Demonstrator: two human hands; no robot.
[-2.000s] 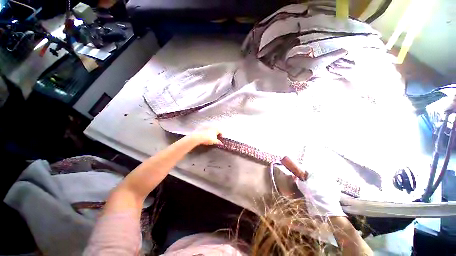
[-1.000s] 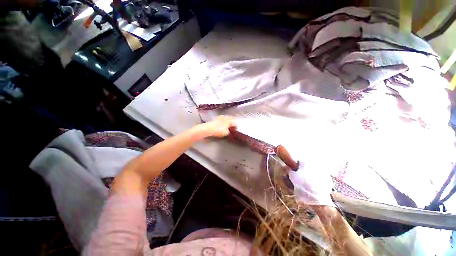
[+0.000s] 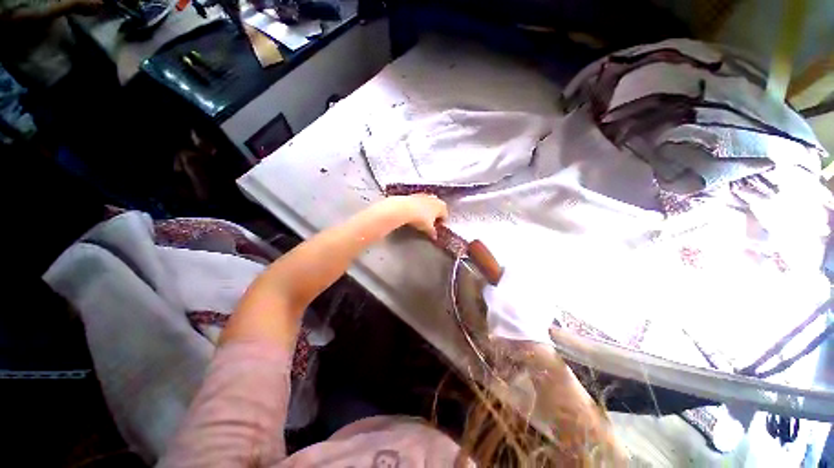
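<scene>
A pale garment piece (image 3: pixel 585 206) lies on the pale pressing table (image 3: pixel 315 155). A reddish-brown speckled band (image 3: pixel 452 239) runs along its near edge. My bare left hand (image 3: pixel 422 214) holds this edge, fingers closed on the cloth. My right hand (image 3: pixel 519 313), in a white glove, is just right of it and washed out by glare. It is at the orange-brown handle of the iron (image 3: pixel 485 262), over the band. The iron's body is hidden by glare and the glove.
Crumpled pale cloth with dark edges (image 3: pixel 658 91) lies at the back right. Grey cloth with reddish bands (image 3: pixel 137 302) hangs low at left. A dark bench (image 3: pixel 197 78) stands back left, with a person's arm (image 3: pixel 55 11) beyond. A pale hose (image 3: pixel 695 384) crosses lower right.
The iron and my gloved right hand have moved left along the band, closer to my left hand. The view has shifted, so the table sits further right.
</scene>
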